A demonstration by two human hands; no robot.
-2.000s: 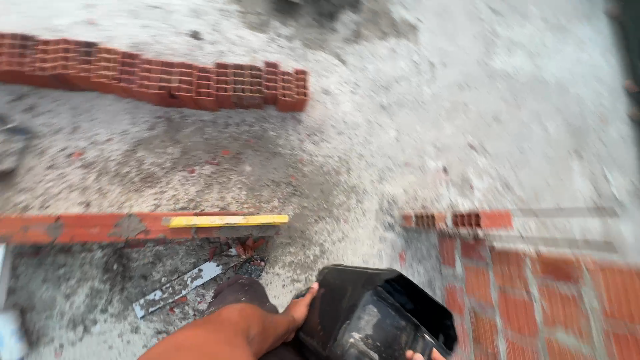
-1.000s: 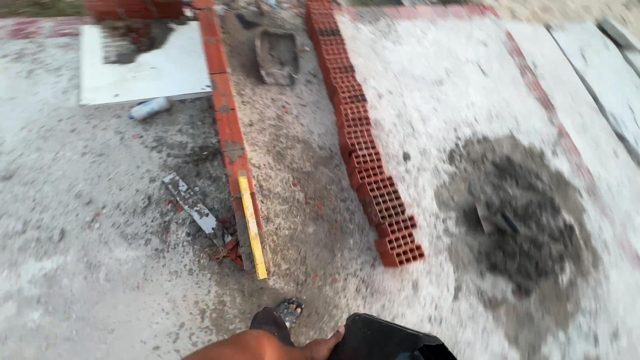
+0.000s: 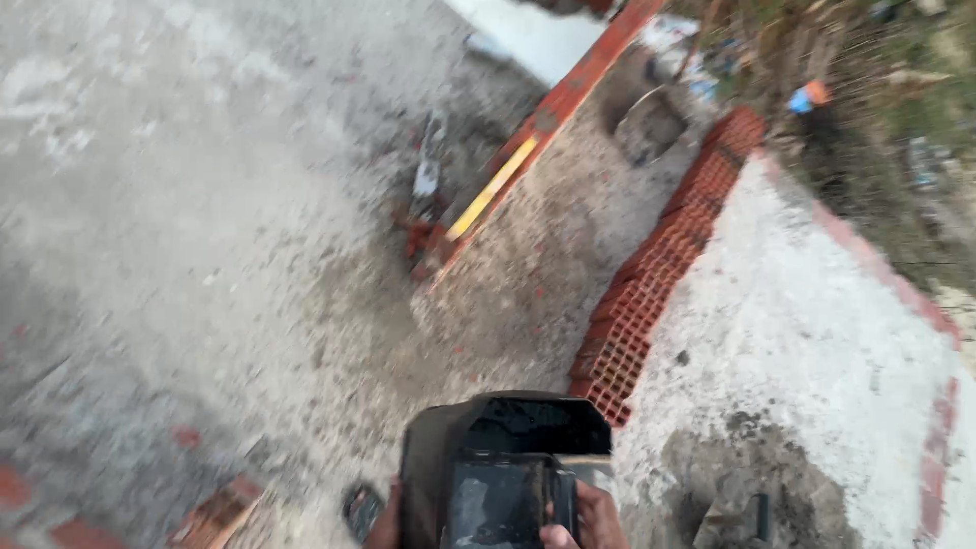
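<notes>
A black plastic container (image 3: 503, 427) is held low in front of me, its opening tilted upward. My left hand (image 3: 387, 518) grips its left side, mostly hidden behind it. At its right edge the fingers of my right hand (image 3: 583, 518) are closed on it. Beyond it, a yellow spirit level (image 3: 492, 189) lies along the top of a low red brick wall (image 3: 564, 99). On the ground left of that wall rests a whitish, mortar-stained strip (image 3: 427, 177), blurred.
A long row of hollow red bricks (image 3: 663, 267) runs along the right. A mortar tub (image 3: 652, 126) stands between wall and row. A grey mortar pile (image 3: 762, 488) lies lower right, loose bricks (image 3: 217, 515) lower left. Weeds and litter (image 3: 900, 114) edge the upper right.
The view has swung strongly. The black container shows more fully now than one second ago, and my right hand is visible on it again. Both hands were on it two seconds ago.
</notes>
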